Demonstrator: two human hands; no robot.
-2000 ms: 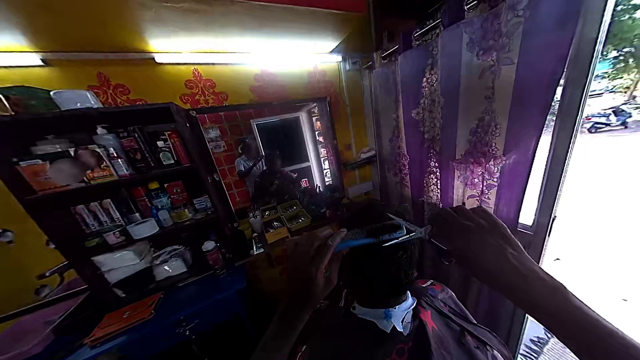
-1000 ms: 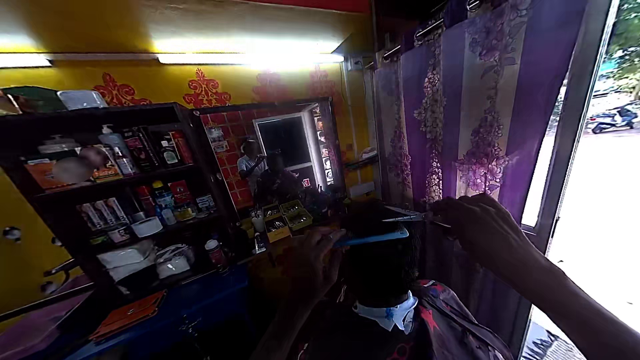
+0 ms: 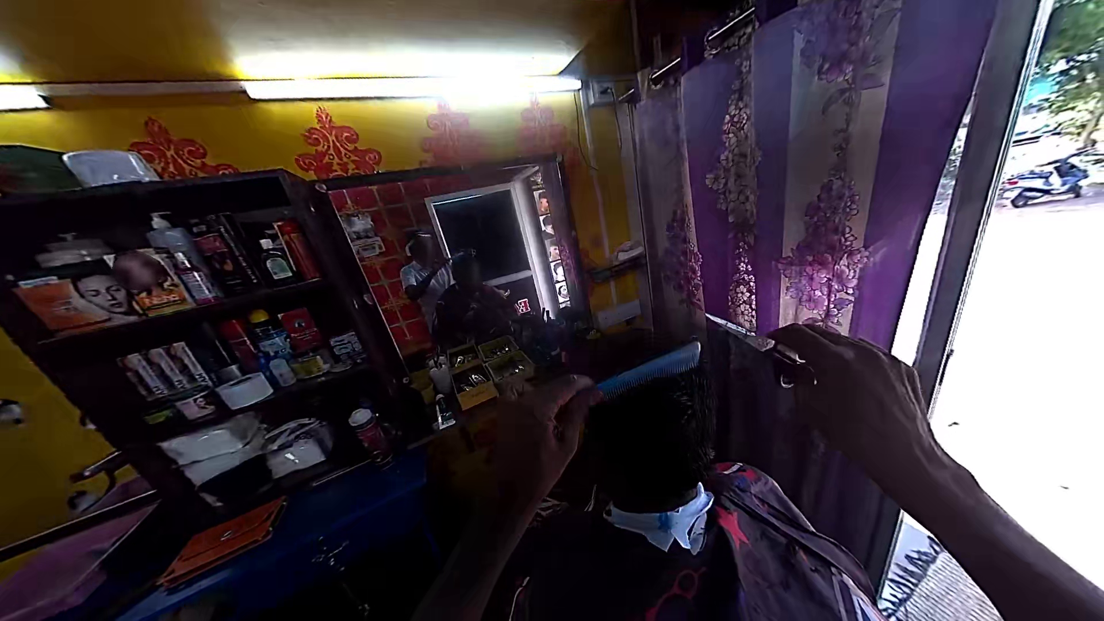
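A person sits with the back of the head (image 3: 651, 440) towards me, wearing a dark patterned cape (image 3: 759, 543) with a white strip (image 3: 668, 520) around the neck. My left hand (image 3: 543, 423) grips a blue comb (image 3: 651, 371) by one end; its teeth lie at the top of the dark hair. On the right, my right hand (image 3: 837, 388) holds hair-cutting scissors (image 3: 746, 335) by the handles. Their blades point left, above and to the right of the head, apart from the comb. The blades look closed together or nearly so.
A dark shelf unit (image 3: 164, 328) with bottles and boxes stands left, above a blue counter (image 3: 345, 500). Ahead are a wall mirror (image 3: 474, 250) and a yellow tray of small items (image 3: 474, 388). A purple curtain (image 3: 793, 172) hangs beside the doorway at right.
The scissors have moved right, away from the comb, with my right hand. The comb, which lay nearly level a second ago, now slants up to the right.
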